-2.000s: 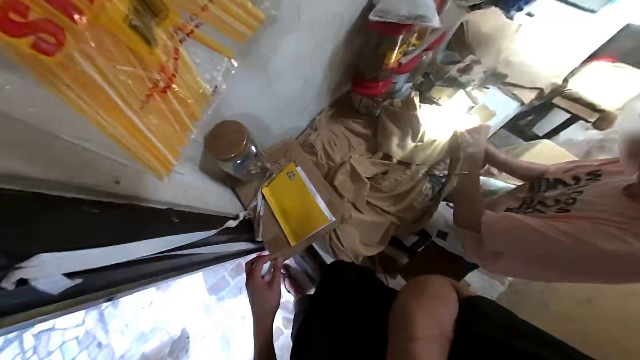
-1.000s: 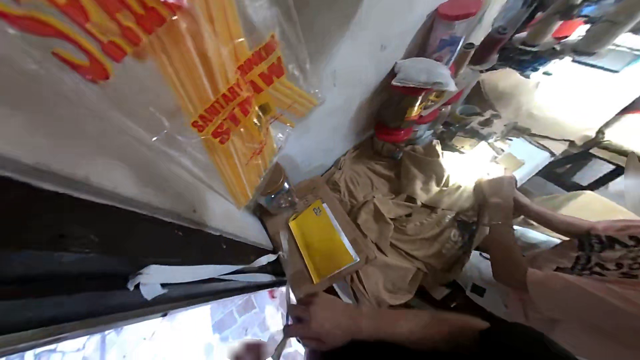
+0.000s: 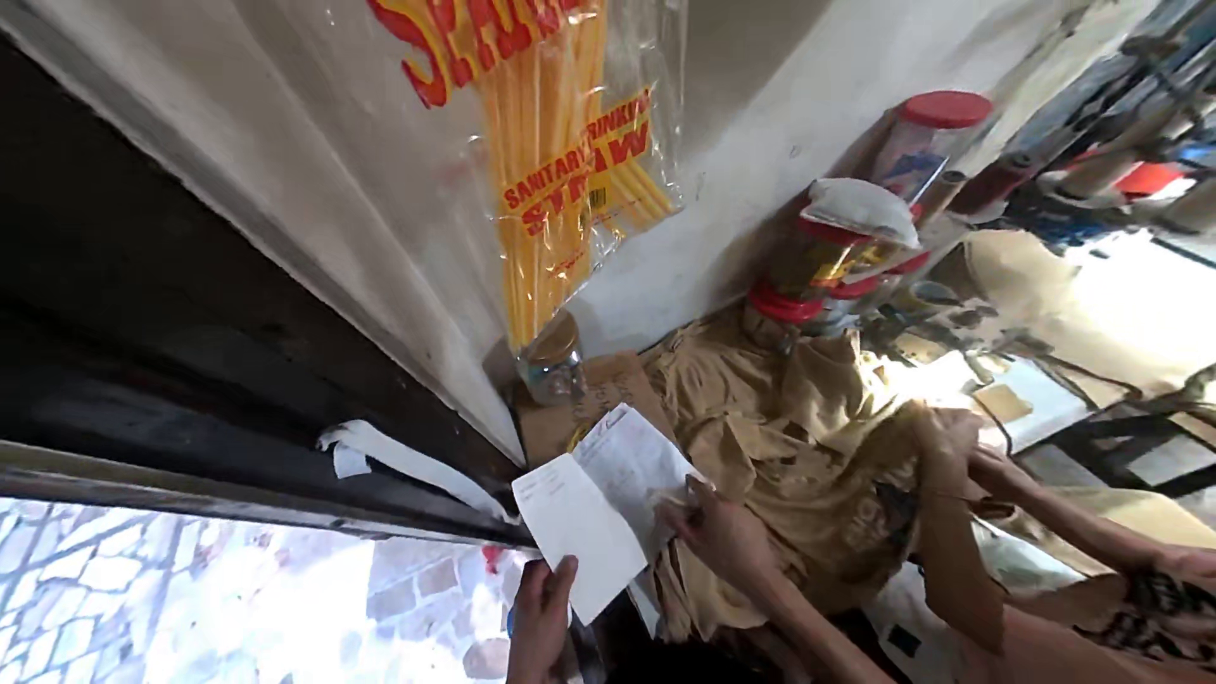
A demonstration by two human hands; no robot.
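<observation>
A notebook with white pages (image 3: 579, 527) lies spread between my hands, with handwriting on its pages. My left hand (image 3: 541, 613) grips the lower edge of the left page, thumb on top. My right hand (image 3: 722, 532) holds the right-hand page's edge. Behind the notebook is a cardboard box (image 3: 608, 385) with a lidded clear jar (image 3: 554, 366) on it. A heap of brown cloth (image 3: 788, 437) lies right beside my right hand.
A pack of yellow drinking straws (image 3: 560, 171) hangs at the wall. Red-lidded jars (image 3: 788, 299) stand behind the cloth. A co-worker's hands (image 3: 950, 437) hold the cloth at right. A white strap (image 3: 418, 465) lies along the dark ledge at left.
The yellow notebook lay closed on the cardboard earlier; now a notebook is spread in both my hands, white pages showing. My right hand has come in. The view has shifted left.
</observation>
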